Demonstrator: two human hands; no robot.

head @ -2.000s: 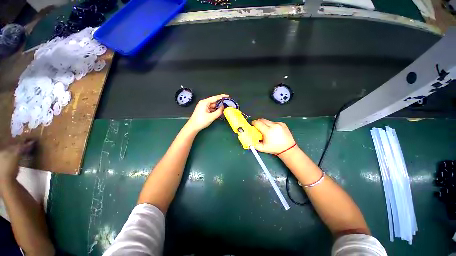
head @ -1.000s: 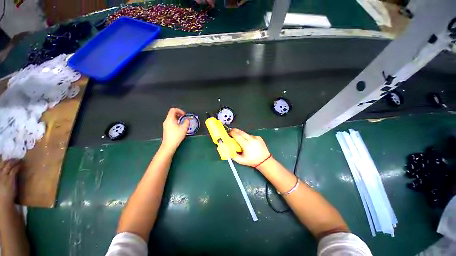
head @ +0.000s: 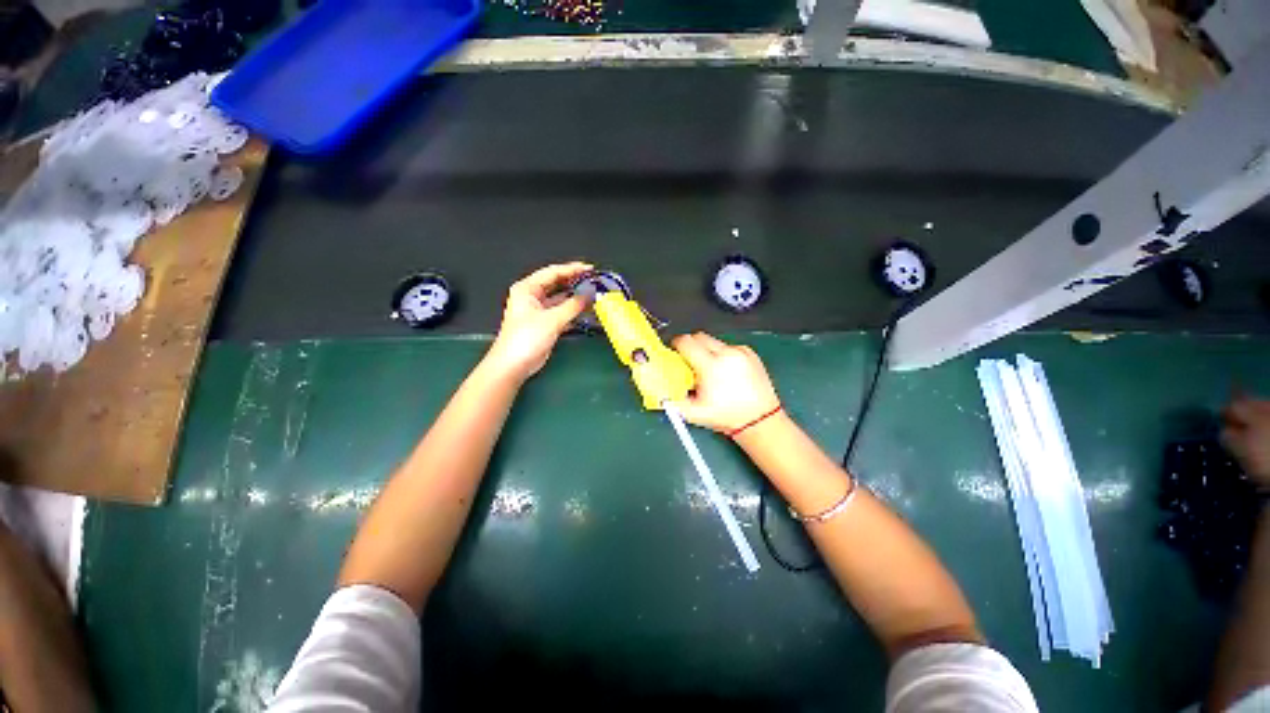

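Observation:
My right hand (head: 722, 385) is shut on the yellow glue gun (head: 641, 351), with a pale glue stick (head: 713, 488) trailing from its back. My left hand (head: 539, 318) holds a round black-and-white unit (head: 603, 284) at the near edge of the dark belt. The gun's nozzle end is over this unit and, with my fingers, hides part of it. Other round units lie face up on the belt: one to the left (head: 424, 300), one right of the gun (head: 738, 283) and one by the post (head: 904, 268).
A slanting white post (head: 1100, 230) stands at right, with a black cord (head: 873, 404) near it. Pale glue sticks (head: 1047, 508) lie right. A blue tray (head: 348, 70), white discs (head: 105, 209) on a brown board (head: 195, 327), and black parts (head: 1206, 508) near another person's hand (head: 1249, 435) also show.
Both hands have come together, and the gun's tip is now over the held unit instead of beside it. The view has shifted. Another person's hand now shows at the far right.

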